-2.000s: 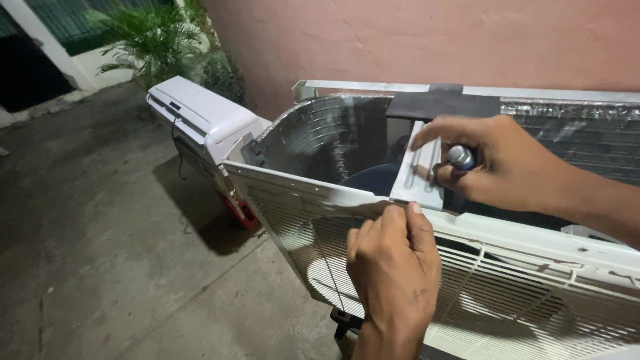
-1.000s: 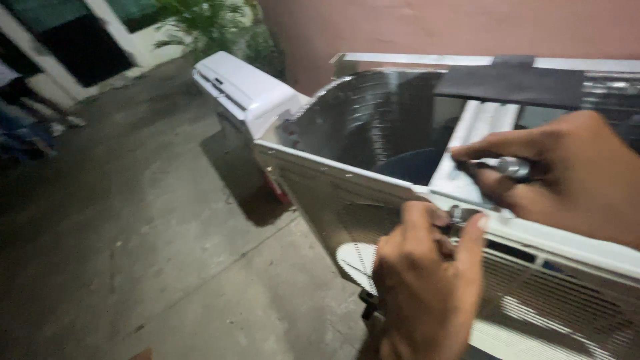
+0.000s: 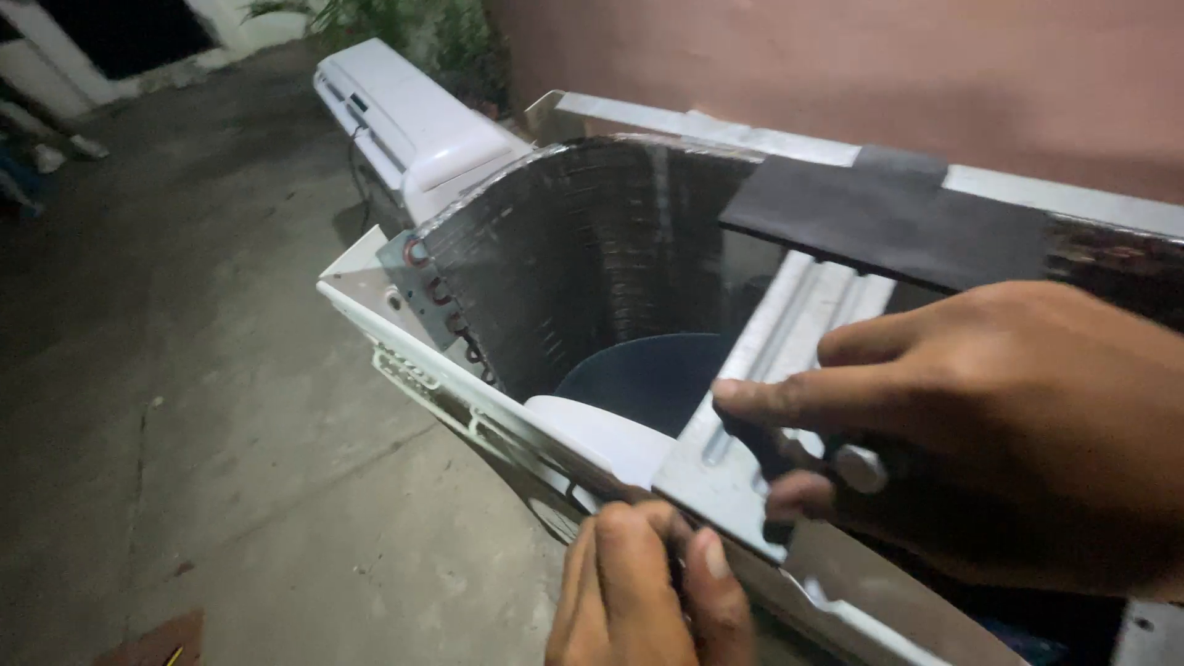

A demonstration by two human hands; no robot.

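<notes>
My right hand (image 3: 980,416) is over the metal bracket (image 3: 786,342) that spans the opened outdoor air conditioner unit. Tucked in its fingers is a tool with a round silvery end (image 3: 860,467), mostly hidden by the palm, perhaps a screwdriver. Thumb and fingers of my left hand (image 3: 647,587) pinch together at the front panel's edge, below the bracket's near end; what lies between them is too dark to name. Inside the casing curves the finned condenser coil (image 3: 592,240), with copper bends (image 3: 453,319) at its left end. A dark foam pad (image 3: 888,222) lies across the bracket's far end.
A white indoor air conditioner unit (image 3: 416,120) stands beyond the casing's left end. Behind the casing rises a pink wall (image 3: 860,74). Plants (image 3: 407,28) grow at the back. A person's feet (image 3: 69,153) show at the far left on the concrete floor (image 3: 231,435).
The view has moved closer to the casing. My left hand's fingers, around a small metal piece one second ago, remain pinched at the panel edge. My right hand still has the silvery-ended tool.
</notes>
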